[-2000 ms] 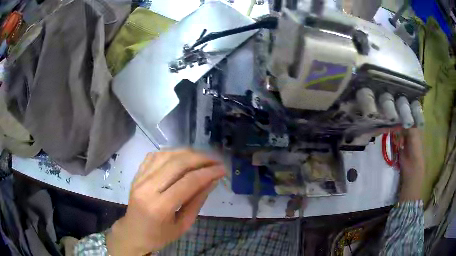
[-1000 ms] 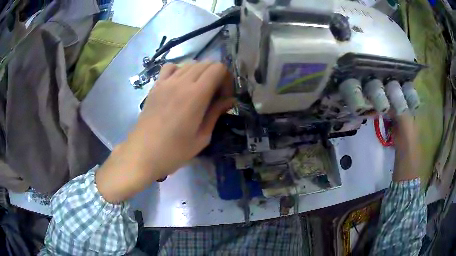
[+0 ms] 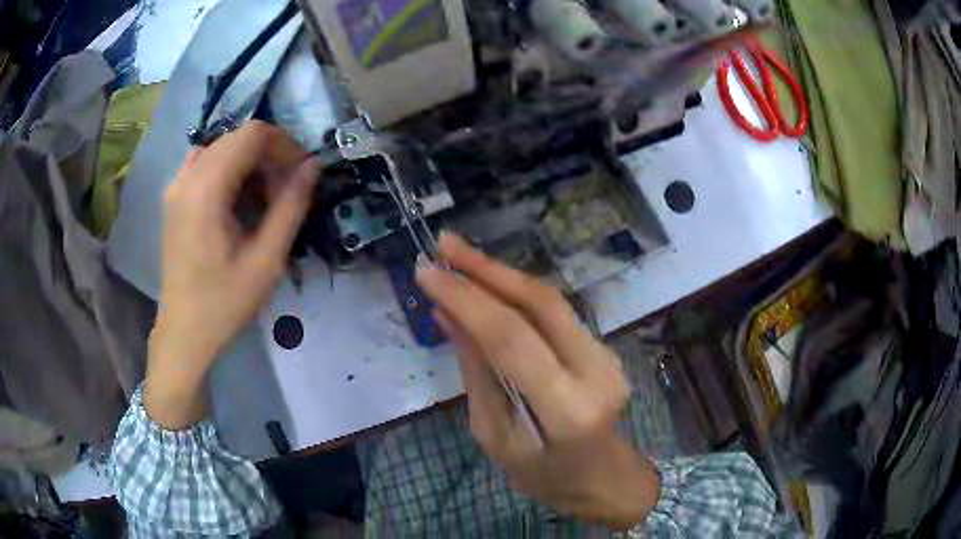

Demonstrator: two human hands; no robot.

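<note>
The overlock machine's cream-white head (image 3: 406, 58) is at the top centre, with its dark looper area (image 3: 479, 158) open below. My right hand (image 3: 537, 363) holds slim silver tweezers (image 3: 409, 207), whose tips reach up to the metal parts under the head. My left hand (image 3: 227, 253) is at the left of the needle area, thumb and fingertips brought close together. Whether a thread is between them cannot be made out. The swung-out presser arm (image 3: 248, 68) lies over the silver cloth plate behind my left hand.
Red-handled scissors (image 3: 761, 90) lie right of the machine. Grey-brown garment pieces (image 3: 74, 253) are at the left, with an olive-green piece (image 3: 123, 137) beside them. An olive-green strip (image 3: 848, 116) hangs at the right. White tension dials (image 3: 569, 23) are at the top.
My right hand has come from beside the dials to the front of the machine and now holds tweezers. My left hand has shifted at the needle area. The view has turned and moved closer.
</note>
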